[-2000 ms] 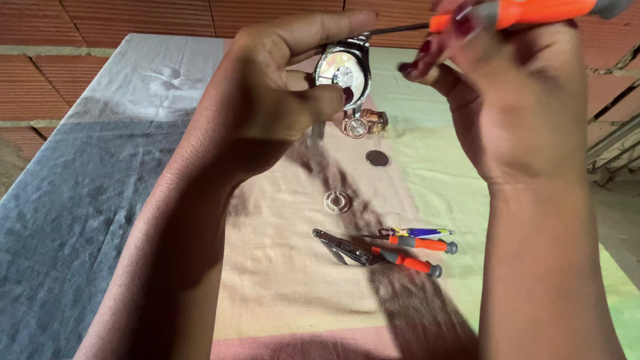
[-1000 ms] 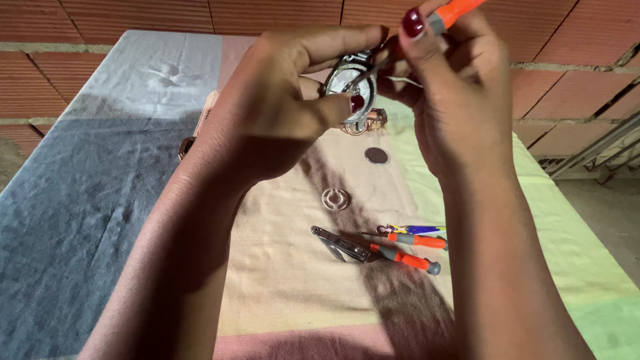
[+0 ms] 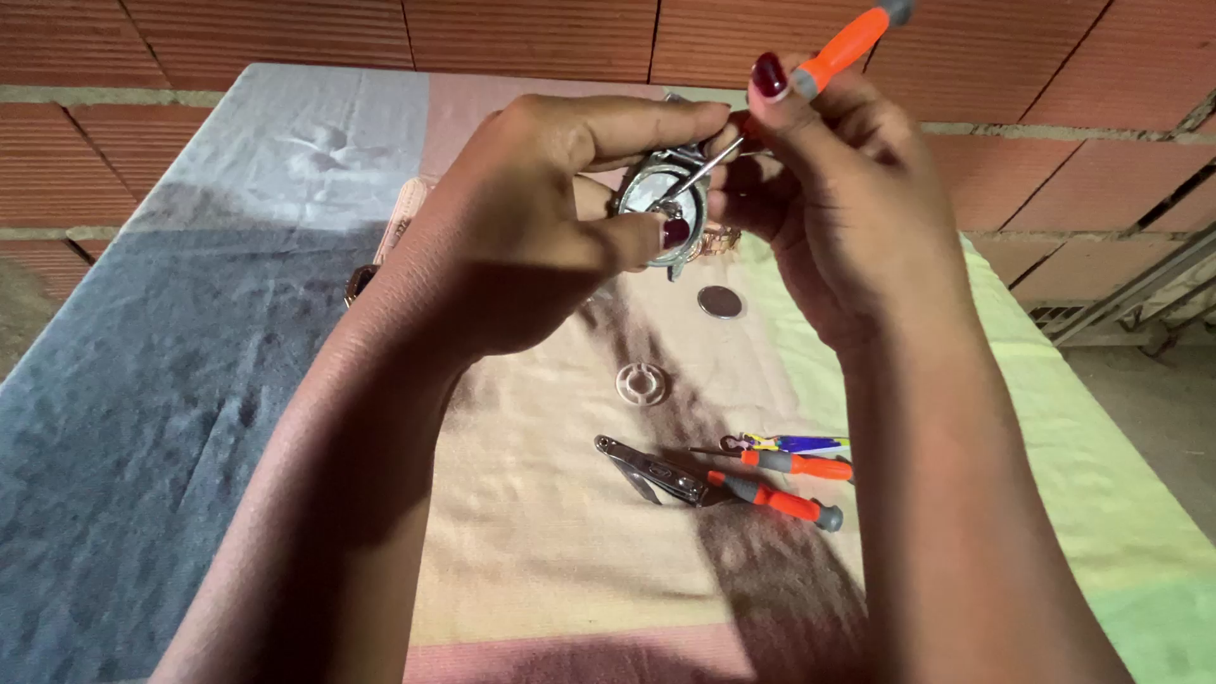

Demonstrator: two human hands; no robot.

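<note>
My left hand (image 3: pixel 560 199) grips a wristwatch (image 3: pixel 655 185) with its inner side facing me, the thumb lying over the lower part of the case. In my right hand (image 3: pixel 836 180) is a screwdriver (image 3: pixel 845 47) with an orange and grey handle. Its metal shaft slants down into the watch case, and the tip appears to touch the inside near my left thumb. A round dark disc (image 3: pixel 719 302) lies on the cloth below the watch. Nearer me is a pale ring with notches (image 3: pixel 642 384). Fingers hide part of the watch band.
Two more orange and grey screwdrivers (image 3: pixel 817 466) (image 3: pixel 788 503) lie beside a metal folding nail clipper (image 3: pixel 651 470) and a colourful keychain (image 3: pixel 798 443). A rose-gold watch (image 3: pixel 719 242) rests behind my hands; another strap (image 3: pixel 404 218) is by my left forearm. A brick wall (image 3: pixel 532 38) borders the cloth-covered table (image 3: pixel 532 570).
My right hand has come down and left from above the watch, bringing the screwdriver's shaft into the case. My left hand has kept hold of the watch.
</note>
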